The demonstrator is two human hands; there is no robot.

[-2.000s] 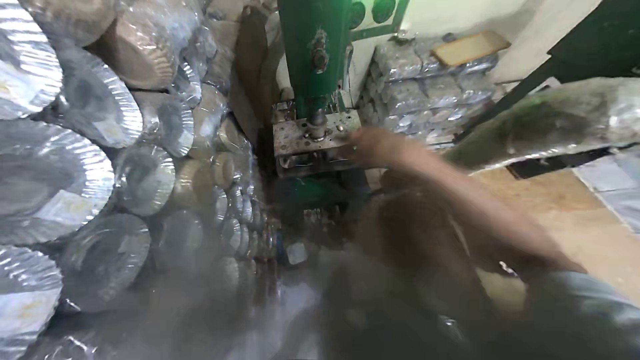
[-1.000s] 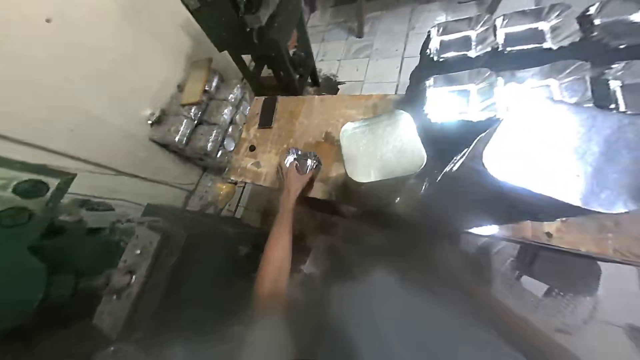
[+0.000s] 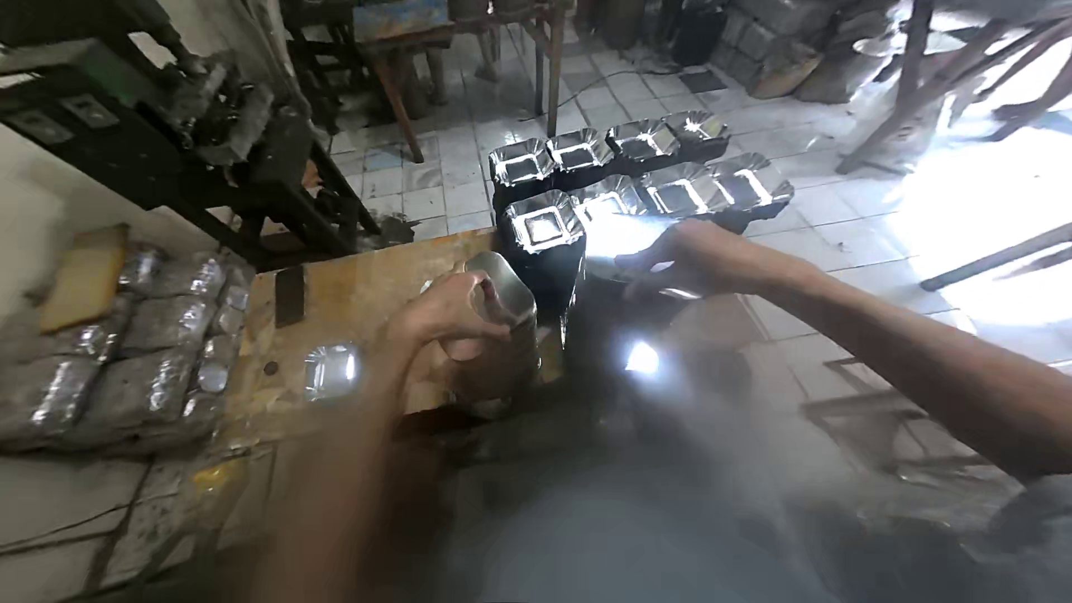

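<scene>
My left hand grips the edge of a flat silvery foil sheet with rounded corners, at the top of a stack on the wooden table. To its right, my right hand has its thumb and fingers at a shiny foil piece, whose outline is lost in glare. A small formed foil tray lies on the table, left of my left hand. Past my hands stand rows of stacked square foil trays with fluted rims. The view is blurred near the bottom.
The wooden table carries a dark strip. Wrapped stacks of foil containers stand at the left, a yellow block on them. A dark machine is at the upper left. Another table stands beyond, on the tiled floor.
The view has swung from the green press to the table and tray stacks. One second ago my left hand was at a small foil tray on the table; it is now at the sheet stack.
</scene>
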